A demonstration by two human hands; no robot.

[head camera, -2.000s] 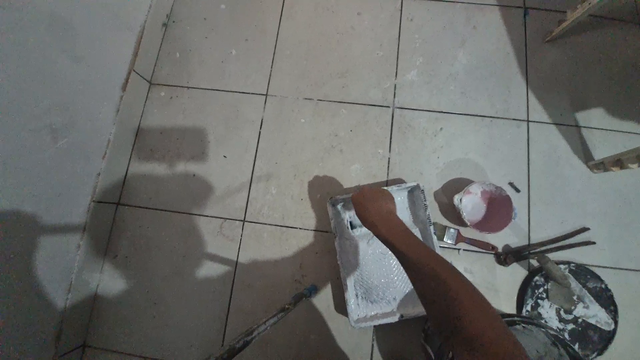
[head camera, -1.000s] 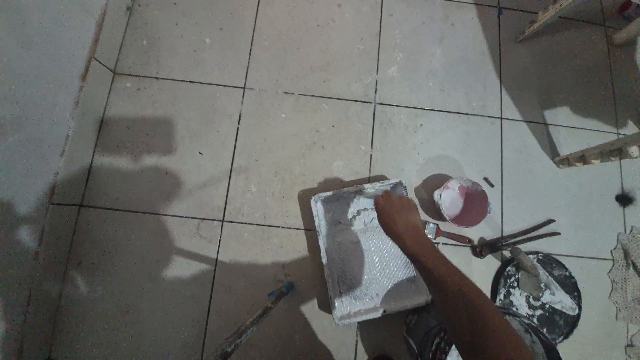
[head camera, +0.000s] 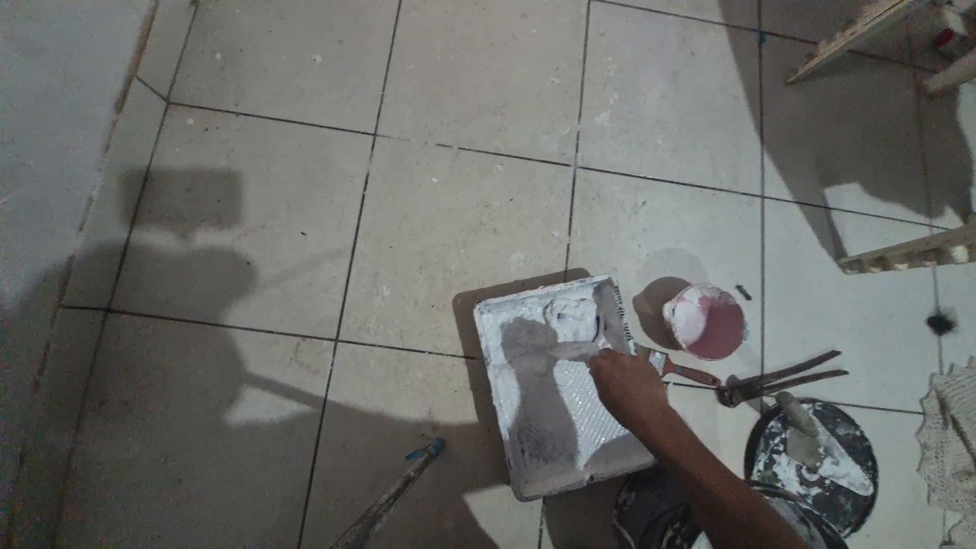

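My right hand (head camera: 625, 385), at the right side of the white paint tray (head camera: 526, 488), is closed on a pale flat tool (head camera: 576, 351), perhaps a scraper. The blade end reaches over the tray, just below a lump of white paint (head camera: 572, 316) at the top end. White paint coats the ribbed tray, and my hand's shadow falls across it. Just right of the tray lies a paintbrush (head camera: 690, 372) with a reddish handle. Above the brush stands a small pink tub (head camera: 717, 324) with white paint in it. My left hand is out of view.
A pole with a blue tip (head camera: 435, 447) enters from the bottom edge. A pair of metal pliers or pincers (head camera: 793, 377) lies beside a dark paint-smeared lid or bucket (head camera: 854, 450) bearing a trowel-like tool. Wooden ladder-like parts (head camera: 907, 248) and a lace-edged cloth (head camera: 945, 442) are at right.
My right hand has moved from the tray's top end to its right side. The pale flat tool now shows clearly in my fingers. The view has shifted somewhat.
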